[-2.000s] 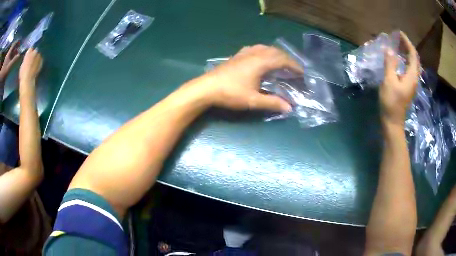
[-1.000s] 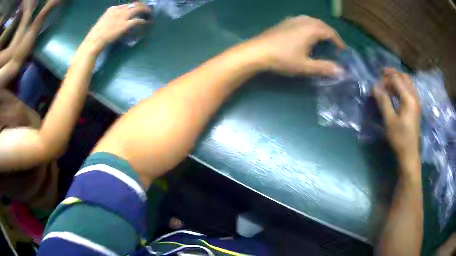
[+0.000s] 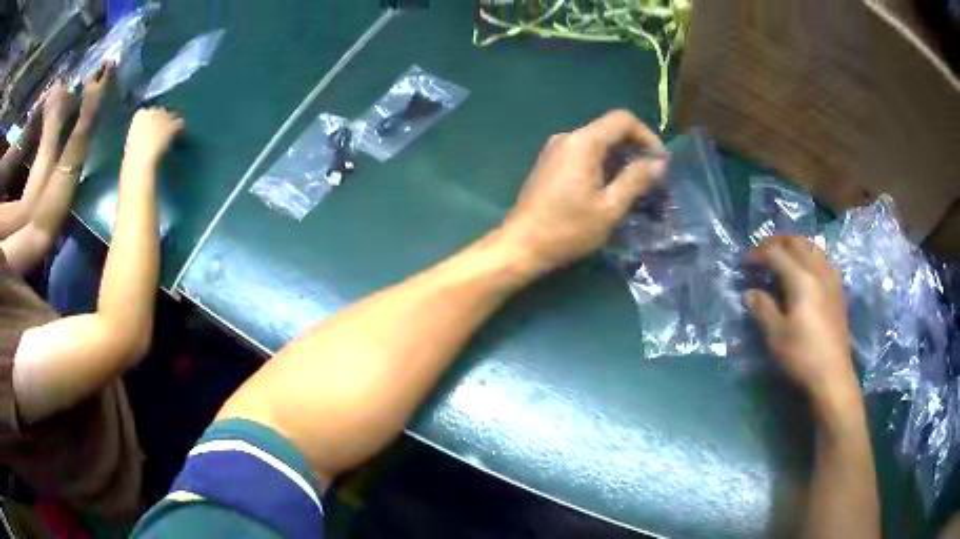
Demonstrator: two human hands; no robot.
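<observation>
My left hand (image 3: 590,190) has thumb and forefinger closed on the upper edge of a clear polybag (image 3: 690,174). My right hand (image 3: 805,311) is at the right side of the same group of bags, its fingertips at a bag's edge, slightly blurred. A clear bag with dark contents (image 3: 684,305) lies between my hands. Two single bags with black cord parts (image 3: 403,114) lie side by side to the left. A heap of glittering bagged parts (image 3: 895,284) lies right of my right hand.
A brown carton (image 3: 811,95) stands at the back right. Yellow-green strands (image 3: 600,19) lie beside it. A pale seam line (image 3: 279,147) crosses the green table. Other people's arms (image 3: 132,242) and more bags (image 3: 116,47) are at the far left.
The view has shifted, bringing the yellow-green strands into view. Two single bags now lie at the left, where one showed two seconds ago. My hands still work among the clear bags.
</observation>
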